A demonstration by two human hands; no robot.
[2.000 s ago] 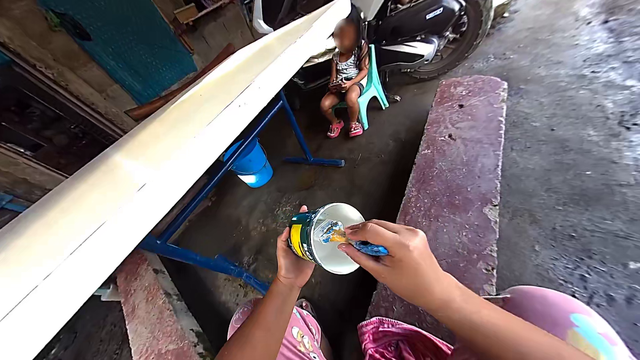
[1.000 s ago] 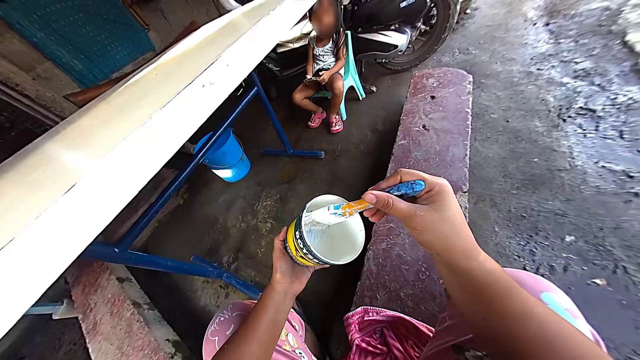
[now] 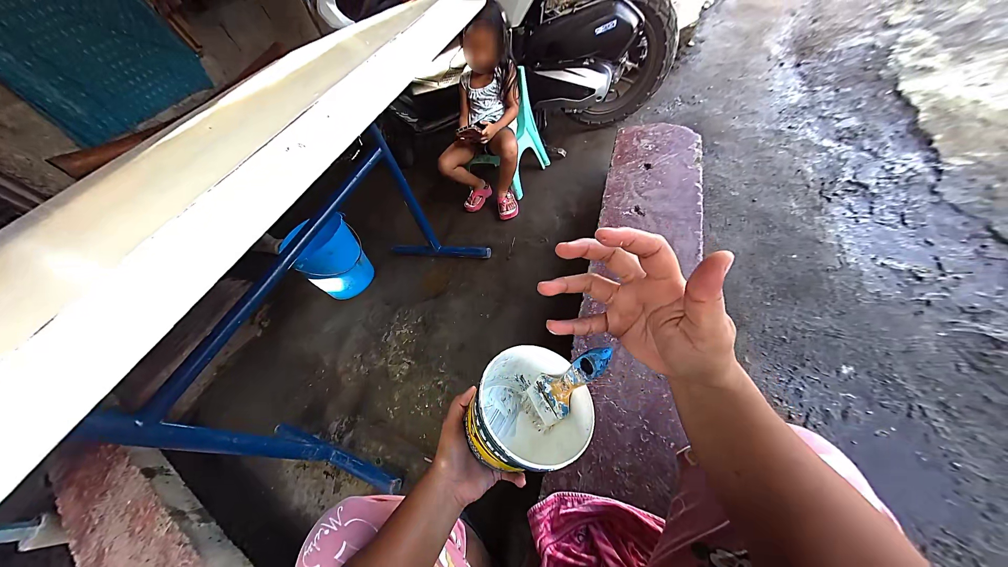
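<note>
My left hand (image 3: 465, 453) holds a paint can (image 3: 490, 455) from its left side and below, with white paint inside. A paintbrush (image 3: 561, 390) with a blue-tipped handle rests in the can, its bristles inside and its handle leaning over the right rim. Above and to the right of the can, my right hand (image 3: 657, 303) is raised with its fingers spread and nothing in it. A long white-painted board (image 3: 228, 185) runs diagonally across the left, over a blue metal stand (image 3: 260, 291).
A blue bucket (image 3: 335, 256) stands under the board. A person (image 3: 488, 102) sits on a light green plastic chair (image 3: 529, 130) beside a motorcycle (image 3: 587, 63). A worn reddish concrete ledge (image 3: 654, 181) runs along my right side; a pink cloth (image 3: 591, 531) lies near my lap.
My right hand has let go of the paintbrush, which now leans in the can. The fingers have spread apart. My left hand still holds the can.
</note>
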